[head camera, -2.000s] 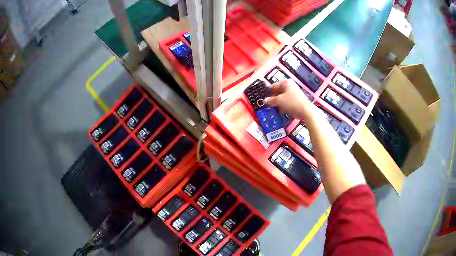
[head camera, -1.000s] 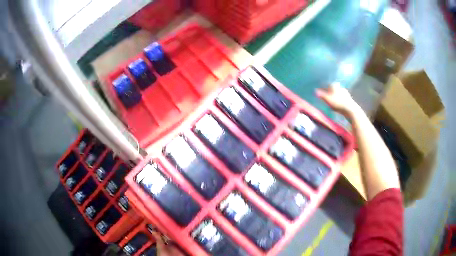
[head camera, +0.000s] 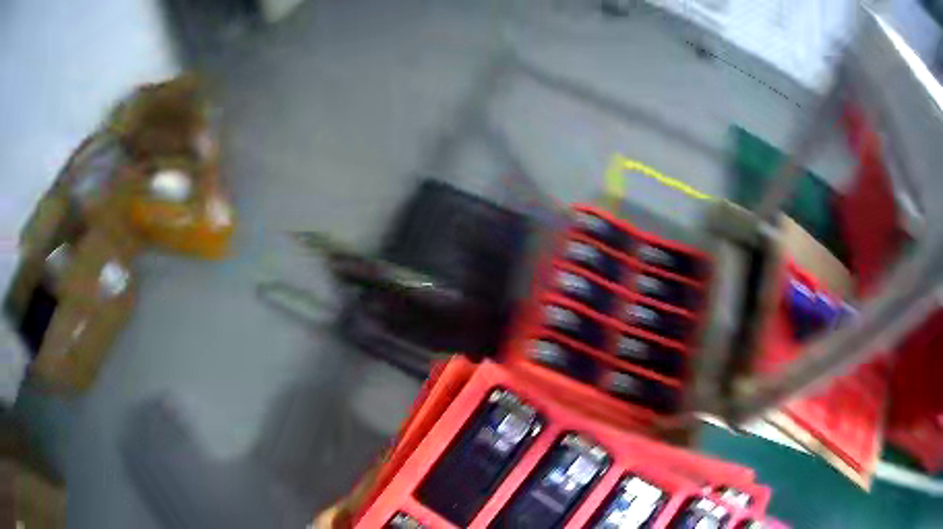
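A small stack of red trays (head camera: 464, 401) is close to me at the bottom centre, tilted and cut off by the lower edge. Black phone housings (head camera: 481, 457) with silver-white patches lie in the top tray's slots. A blurred sliver of my left hand (head camera: 339, 510) shows at the stack's lower left side, against the trays; its fingers are mostly hidden. My right hand is not in view.
Another red tray stack (head camera: 529, 333) with phones stands beyond, beside a black hand truck (head camera: 455, 243) on the grey floor. A blurred post and a bench with a red tray (head camera: 843, 408) and blue-faced parts are right. Brown and orange items (head camera: 171, 212) are far left.
The view has swung left, away from the bench and cartons. The near tray stack now shows at the bottom, with several trays' edges visible. My right hand has left the picture.
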